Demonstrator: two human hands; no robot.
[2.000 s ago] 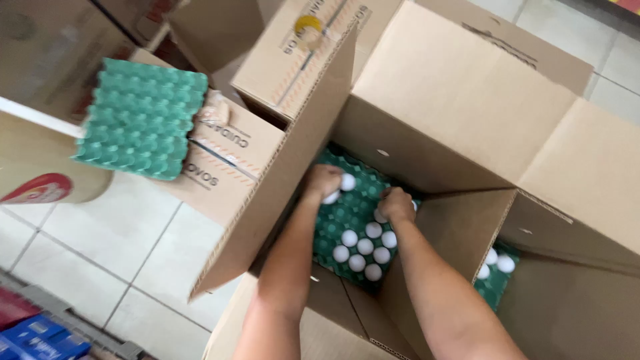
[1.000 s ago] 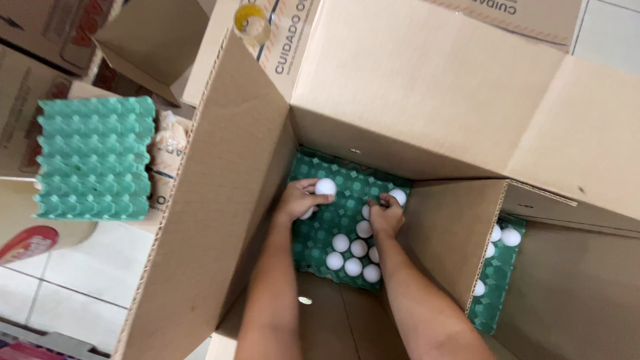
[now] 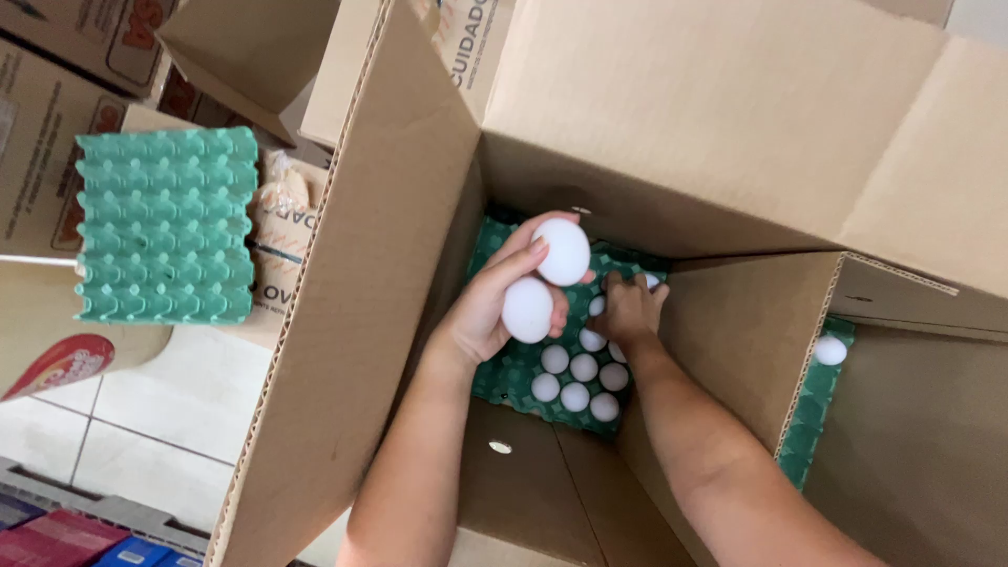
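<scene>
Two white eggs (image 3: 561, 251) rest in my left hand (image 3: 492, 295), which is raised above the green egg tray (image 3: 492, 378) inside a cardboard box. Lower in the same compartment, my right hand (image 3: 630, 309) reaches down to the far right part of that tray, its fingers around a white egg (image 3: 651, 281). Several white eggs (image 3: 583, 367) sit in the tray's cups, mostly toward its near right side. The bottoms of the right hand's fingers are partly hidden.
A cardboard divider (image 3: 732, 339) separates the right compartment, where another green tray (image 3: 807, 417) holds a white egg (image 3: 830, 350). Tall box flaps (image 3: 339, 283) stand around the opening. At left, an empty green egg tray (image 3: 167, 224) lies on a printed carton (image 3: 276, 315), beside a plastic bag (image 3: 282, 185).
My left hand has risen from the tray with two eggs in it. My right hand stays low at the tray's right side. Fewer eggs show in the right compartment. The view has shifted closer.
</scene>
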